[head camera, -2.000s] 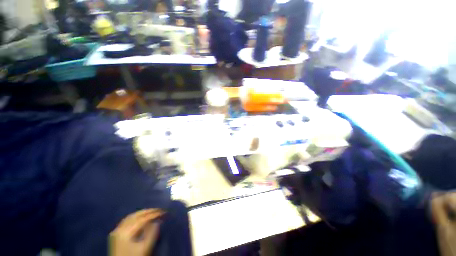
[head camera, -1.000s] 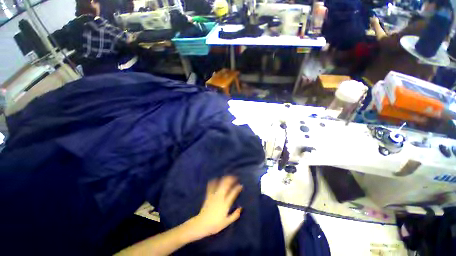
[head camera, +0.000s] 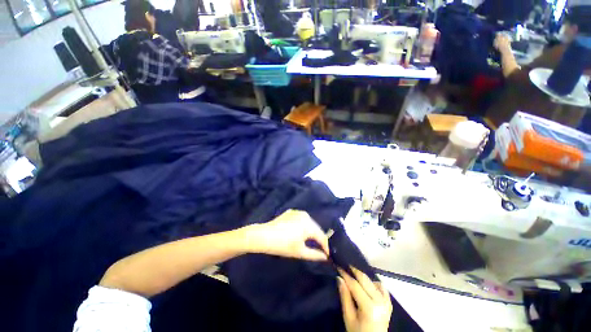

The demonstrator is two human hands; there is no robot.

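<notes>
A large rumpled heap of dark navy cloth [head camera: 188, 155] lies left of the white sewing machine [head camera: 453, 188]. My left hand [head camera: 295, 237] reaches in from the lower left and pinches an edge of the navy cloth [head camera: 278, 292] in front of the machine. My right hand [head camera: 366, 301] is at the bottom, just right of my left hand, with its fingers on the same edge. The cloth edge lies left of and below the presser foot [head camera: 387, 237], apart from it. The fingertips are partly hidden in the dark folds.
A black phone [head camera: 453, 246] lies under the machine arm. Dark cloth [head camera: 560, 308] is at the lower right. Orange and white boxes [head camera: 544, 146] and a white thread cone [head camera: 468, 136] stand behind the machine. Beyond are a turquoise basket [head camera: 271, 72], a wooden stool [head camera: 304, 117] and other people.
My left hand has gone from lying spread on the cloth to pinching its edge. My right hand has come in beside it. The small dark piece below the needle area no longer shows separately.
</notes>
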